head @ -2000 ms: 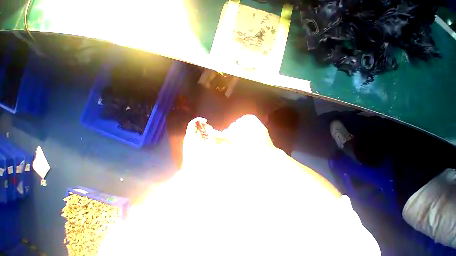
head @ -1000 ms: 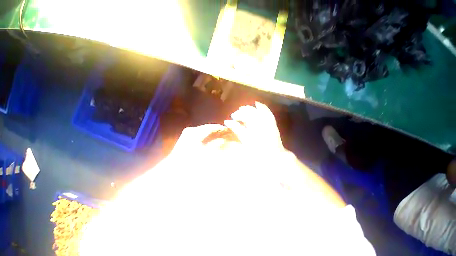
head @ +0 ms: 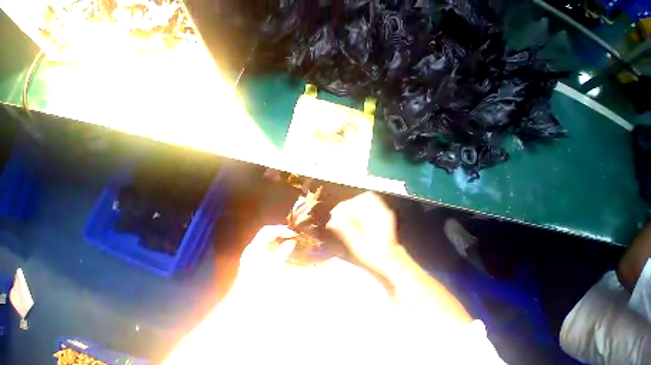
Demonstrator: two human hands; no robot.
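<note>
A black moulded part, coppery under the glare, stands up with pointed edges in front of me, below the bench edge. My left hand is shut on its lower left side. My right hand is just to the right of the part, fingers curled; glare hides whether it touches or holds anything. Both hands and forearms are largely burned out white. A pale work pad with yellow tabs and small dark specks lies at the bench edge beyond the hands.
A large heap of black parts lies on the green bench. Glare covers the bench at left. Below are a blue crate with dark contents, a crate of tan pieces and a white tag. A person's white sleeve is at right.
The view has tilted up, showing more of the heap and bench. My hands have moved apart, and the part now shows upright between them.
</note>
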